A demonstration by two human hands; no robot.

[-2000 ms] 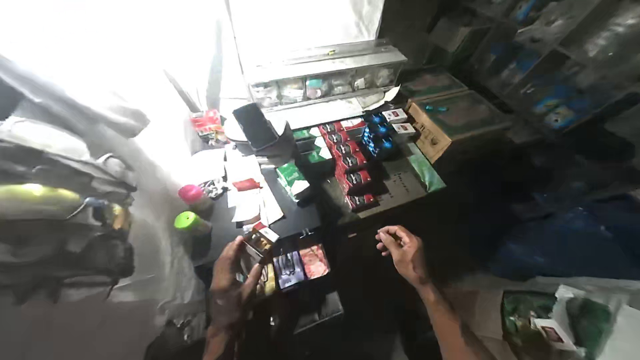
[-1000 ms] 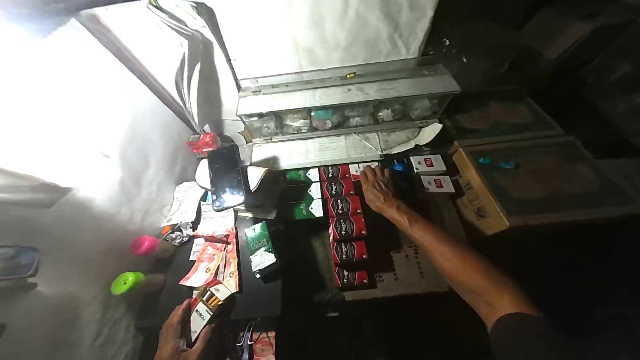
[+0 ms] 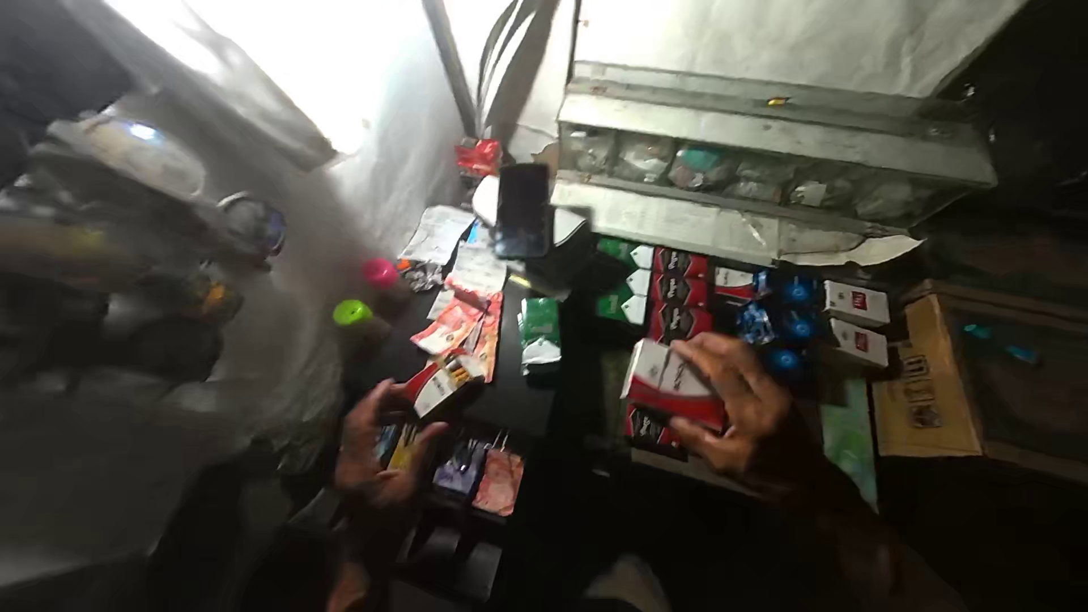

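Note:
Between the fingers and thumb of my right hand (image 3: pixel 735 404) is a red and white cigarette pack (image 3: pixel 676 382), held over the column of red and black packs (image 3: pixel 678 289). On the left, my left hand (image 3: pixel 387 450) is beside an opened cigarette pack (image 3: pixel 438 387) with cigarette ends showing; its fingers touch or hold the pack's lower left side. Below that pack lie a purple banknote (image 3: pixel 459 466) and a red banknote (image 3: pixel 500 483) in a dark tray. A green pack (image 3: pixel 541 336) rests on the black surface between my hands.
A smartphone (image 3: pixel 523 211) leans at the back, near papers (image 3: pixel 438 234). Pink (image 3: pixel 380 273) and green (image 3: pixel 350 313) round-topped items stand at left. Behind is a compartmented glass case (image 3: pixel 705 166). To the right are blue packs (image 3: pixel 797 327), white packs (image 3: pixel 857 303) and a cardboard box (image 3: pixel 926 382).
My right hand has come back from the rear of the pack rows and now holds a red and white pack. The view has shifted.

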